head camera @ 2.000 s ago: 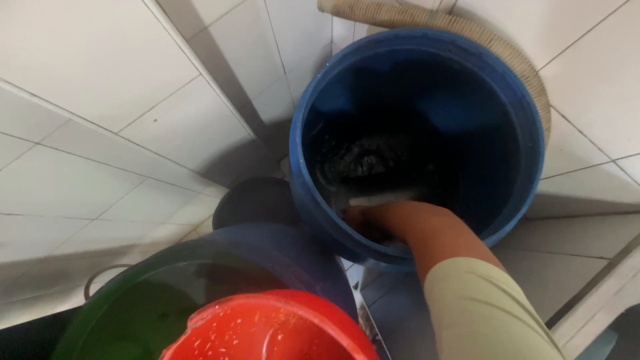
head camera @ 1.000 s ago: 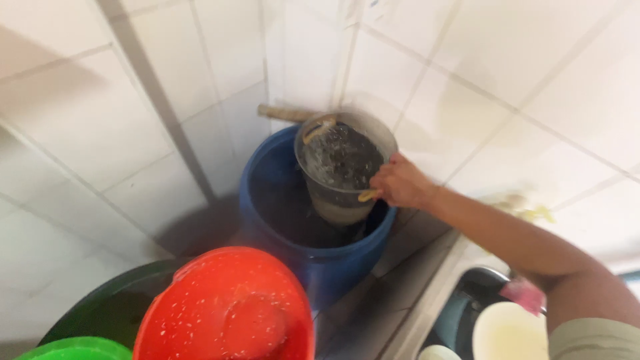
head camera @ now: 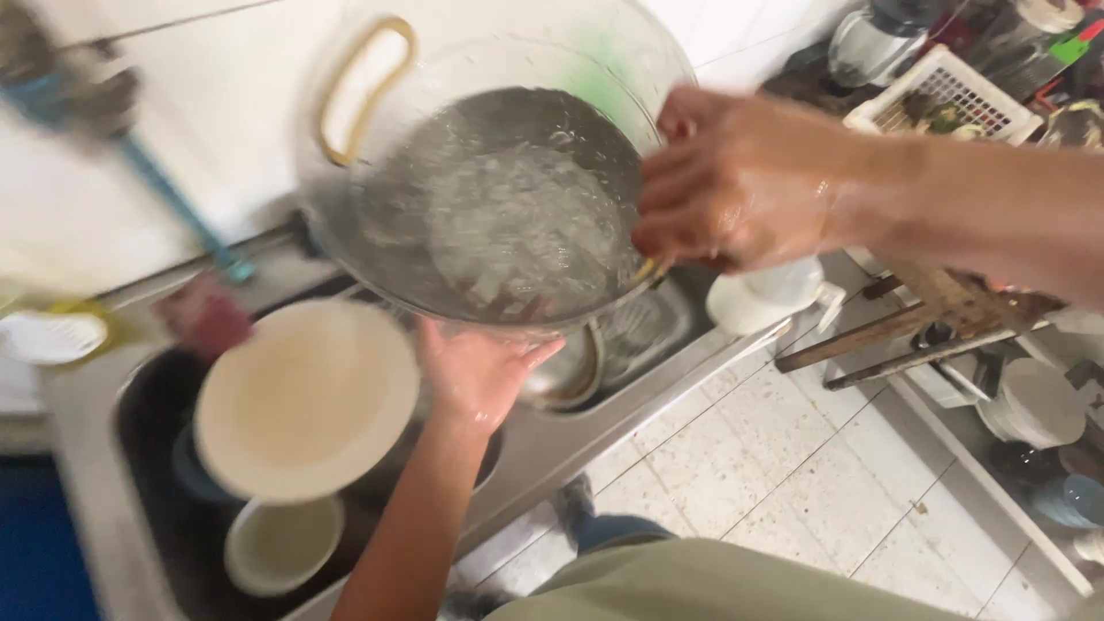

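A metal pot point(head camera: 388, 207) with moving water point(head camera: 526, 224) in it is held up over the sink, tilted toward me. My right hand point(head camera: 724, 181) grips its right handle, which the fingers mostly cover. Under the near side of the pot, my left hand point(head camera: 474, 371) supports the bottom with spread fingers, partly hidden by the pot. The left loop handle point(head camera: 362, 90) is free. Just left of my left hand, a large cream plate point(head camera: 306, 401) rests in the sink, with a small bowl point(head camera: 285, 543) below it.
A steel sink point(head camera: 509, 509) runs beneath. Behind the pot, a white jug point(head camera: 768, 297) stands at the sink's edge. A blue tap pipe point(head camera: 172, 190) is at the left wall. A wooden stool point(head camera: 940, 319), a white basket point(head camera: 949, 99) and a dish shelf point(head camera: 966, 466) stand right. Tiled floor lies below.
The pot has moved from above the blue barrel to over the sink, with my right hand still at its handle. My left hand has come into view under it. The view has swung right.
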